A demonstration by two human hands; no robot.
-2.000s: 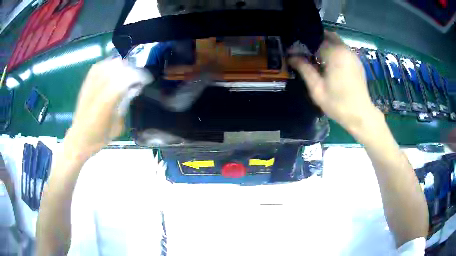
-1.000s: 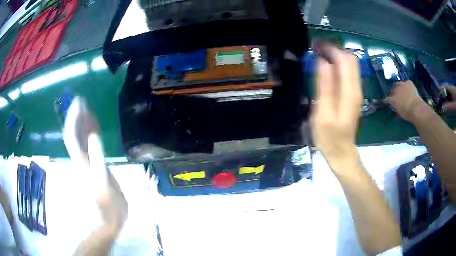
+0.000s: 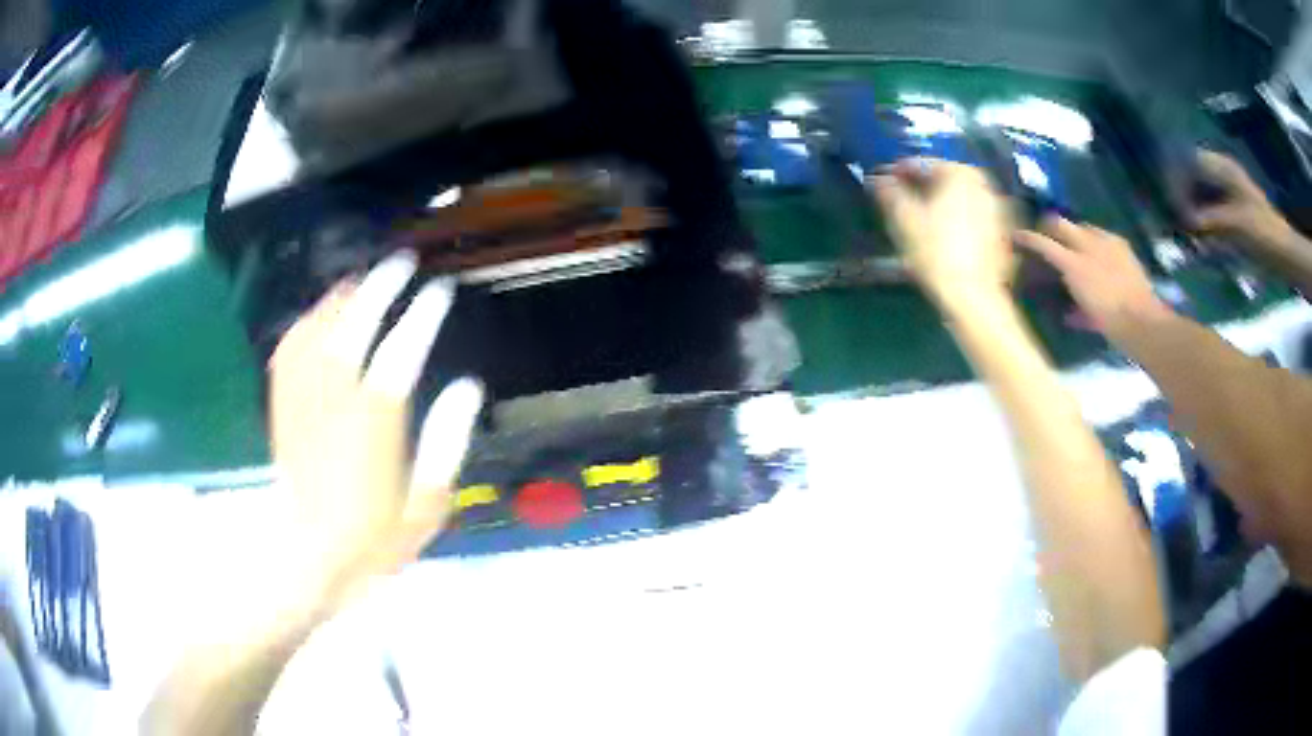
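Observation:
The press machine stands left of centre with its black cover around an orange-brown fixture. The fixture is blurred, and I cannot tell whether a frame lies in it. My left hand, with white finger cots, is over the machine's left front, fingers spread, its tips just below the fixture. My right hand is over the belt to the right, fingers bent at dark frames with blue patches. Blur hides whether it grips one.
The green conveyor belt runs behind and beside the press. Another person's hands reach in close at my right. Stacked frames lie at the left on the white surface, others at the right. A red tray is far left.
The view has shifted right. My left hand has moved from the belt to the press front. My right hand has moved from beside the press to the frames on the belt.

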